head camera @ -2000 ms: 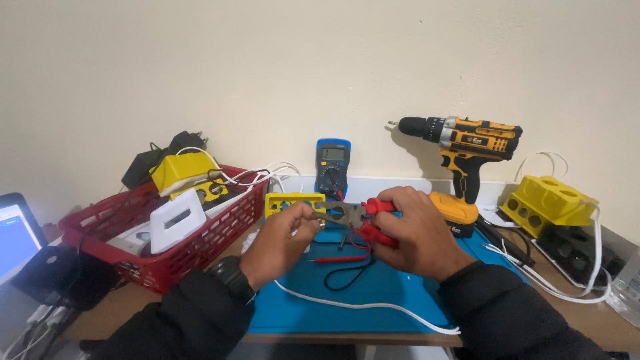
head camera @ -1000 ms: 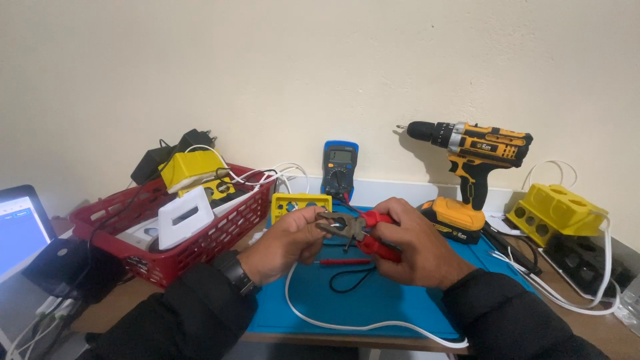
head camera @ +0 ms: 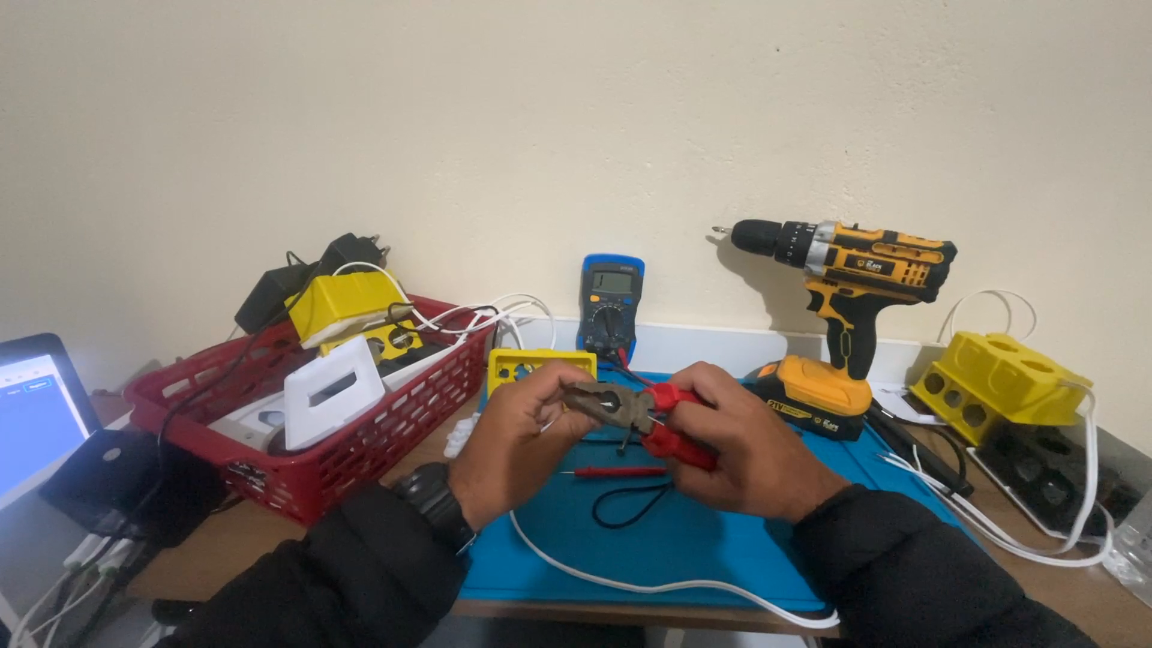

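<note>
My right hand (head camera: 742, 441) grips the red handles of combination pliers (head camera: 621, 402), whose metal jaws point left. The fingers of my left hand (head camera: 522, 441) are pinched together at the jaw tips; what lies between them is mostly hidden, and a white cable (head camera: 621, 583) runs down from below that hand across the blue mat (head camera: 558, 549). A red test probe (head camera: 619, 472) and a loop of black lead lie on the mat beneath the pliers. Behind my left hand stands a yellow electrical box (head camera: 542, 360), partly covered.
A blue multimeter (head camera: 610, 310) leans on the wall. Right of it stands a yellow-black cordless drill (head camera: 864, 270). A red basket (head camera: 306, 477) with boxes, adapters and cables is at left, beside a lit screen (head camera: 36, 423). Another yellow box (head camera: 999, 382) and white cables lie at right.
The plier jaws, earlier tilted about my left fingertips, now show their broad side near those fingers. Both hands stay close together; the red probe remains on the mat.
</note>
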